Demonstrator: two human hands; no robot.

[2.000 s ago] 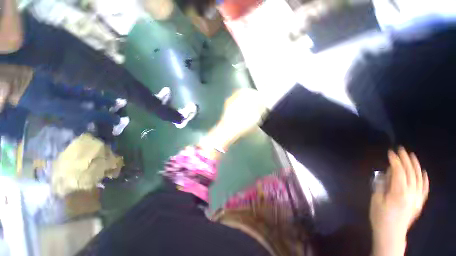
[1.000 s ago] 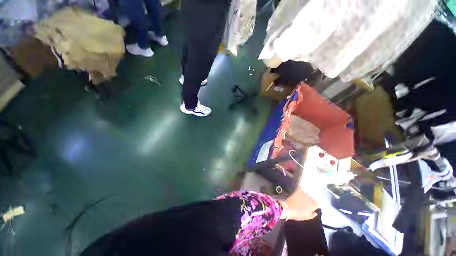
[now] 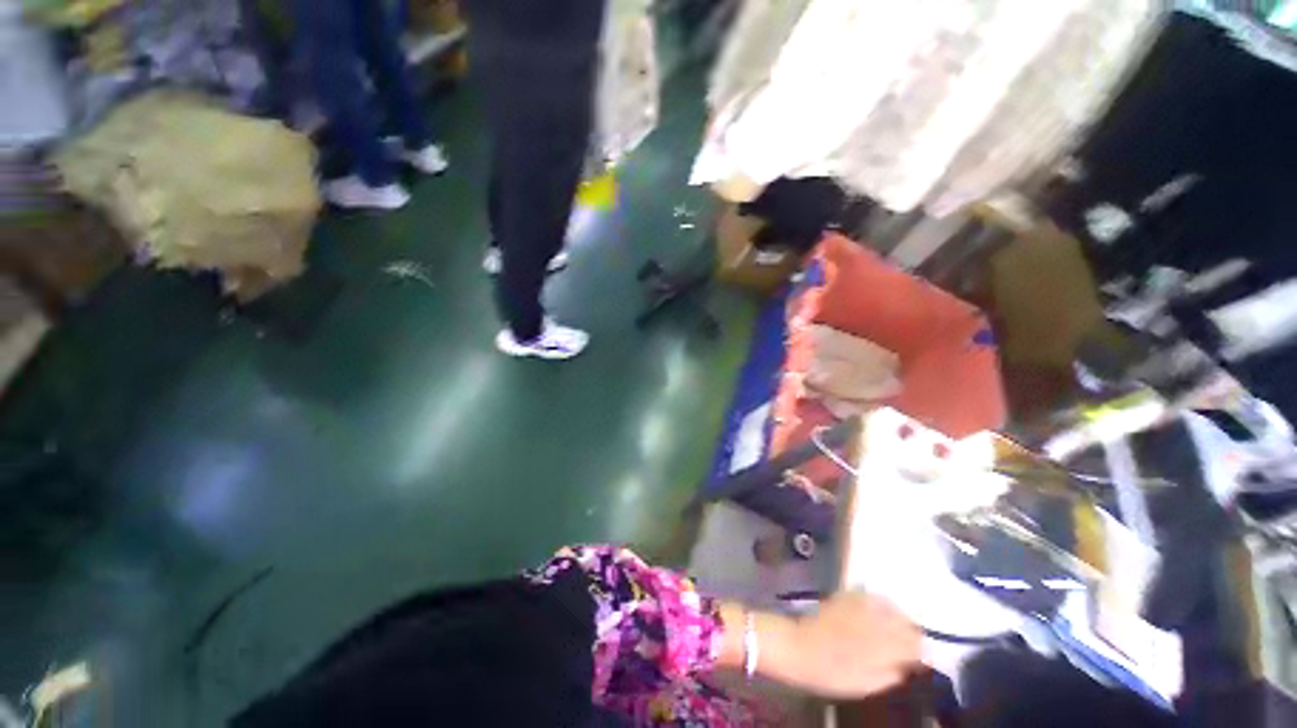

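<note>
My left hand [image 3: 858, 646] is at the bottom centre, over the near corner of the white table [image 3: 899, 548]. It is blurred and its fingers look curled; whether it grips cloth cannot be told. Black cloth [image 3: 1031, 690] shows at the bottom edge, right of the hand and partly cut off. My left forearm has a pink patterned cuff and a black sleeve. My right hand is out of the picture.
A red-orange bin [image 3: 932, 327] stands beyond the table end. Papers and a blue-edged flat thing [image 3: 1102, 657] lie on the table. Pale clothes [image 3: 925, 100] hang behind. A person in dark trousers [image 3: 534, 157] stands on the green floor [image 3: 356, 427]. A beige bundle [image 3: 199, 185] is at upper left.
The view has swung from the black garment to the table's far end and floor. My right hand has left the picture. Since one second ago, the dark piece under my left hand shows less.
</note>
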